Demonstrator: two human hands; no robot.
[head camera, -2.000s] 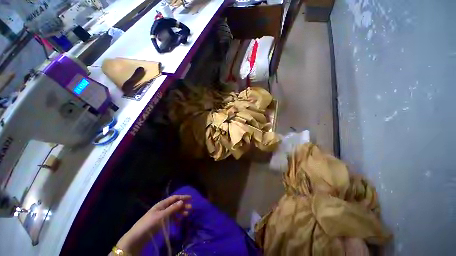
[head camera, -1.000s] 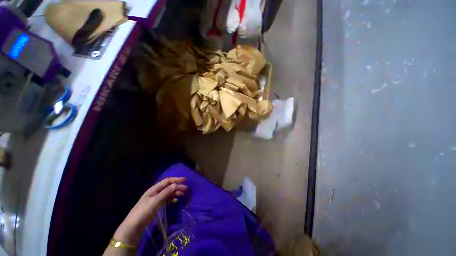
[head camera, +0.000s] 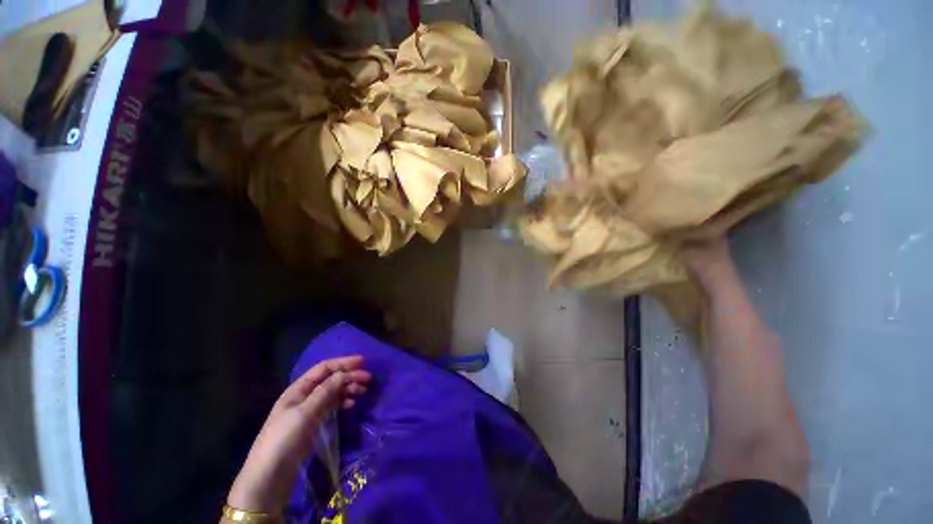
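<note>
My right hand holds up a large, blurred bundle of tan garment pieces at the upper right, in front of the wall; its fingers are mostly hidden under the cloth. Another heap of tan pieces lies at floor level at the upper middle, partly in shadow beside the table. My left hand is over my purple-clad lap with its fingers slightly bent and apart, holding nothing that I can see.
The white machine table with its dark red edge runs down the left. Blue-handled scissors and a tan sheet with a dark object lie on it. A grey-blue wall is at the right. A white scrap lies beside my lap.
My right arm has come into view, lifting the tan bundle that stood at the lower right two seconds ago. The view has shifted right. My left hand stays over my lap.
</note>
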